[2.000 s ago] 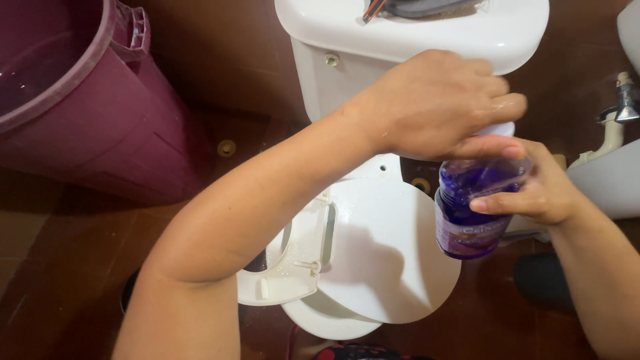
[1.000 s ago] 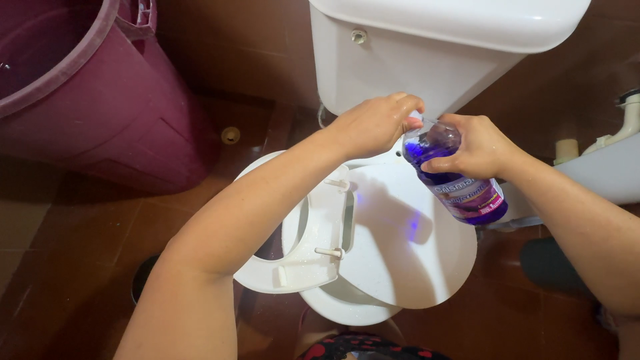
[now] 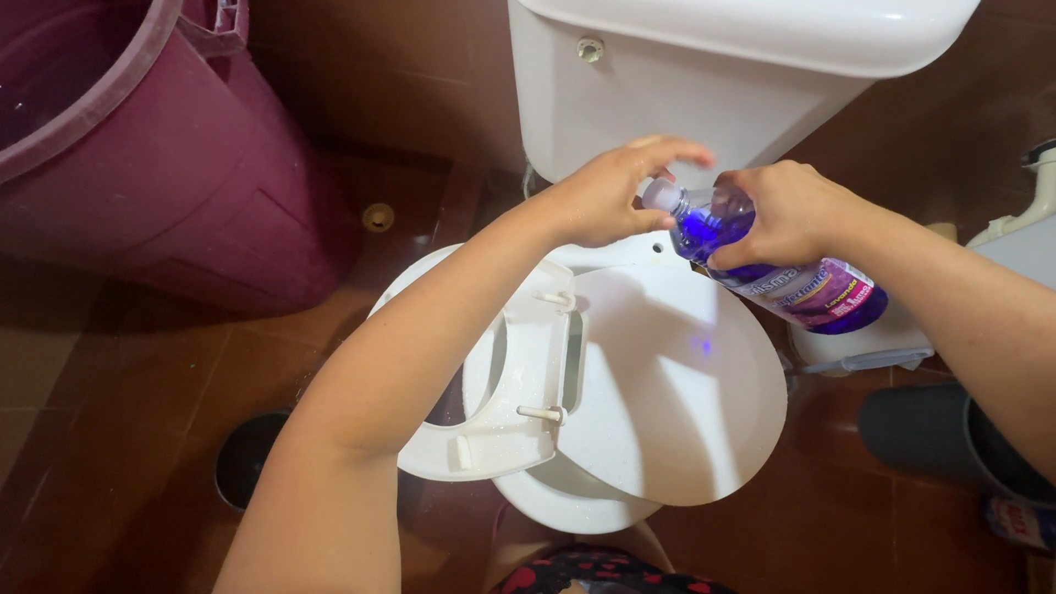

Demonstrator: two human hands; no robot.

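My right hand [image 3: 784, 210] grips a clear plastic bottle of purple liquid cleaner [image 3: 833, 301] around its upper body. The bottle lies tilted, its white cap [image 3: 662, 195] pointing left toward my left hand [image 3: 619, 194]. The left fingers are spread around the cap; whether a fingertip touches it I cannot tell. Below the hands, a detached white toilet seat [image 3: 528, 363] and its round lid [image 3: 652, 388] lie unfolded across the toilet bowl [image 3: 577, 503]. The seat's hinge pins point upward, and my left forearm hides part of its ring.
The toilet tank [image 3: 676, 99] stands behind the hands. A large maroon plastic bin [image 3: 190, 181] is at left, near a floor drain [image 3: 378, 218]. A black round object [image 3: 247, 458] lies at lower left, a dark bucket [image 3: 916, 429] at right. A white pipe [image 3: 1031, 198] runs at the right edge.
The bottle has gone from nearly upright to tilted, its cap end to the left. My left hand has moved from over the cap to beside it, its fingers now apart. The view has shifted.
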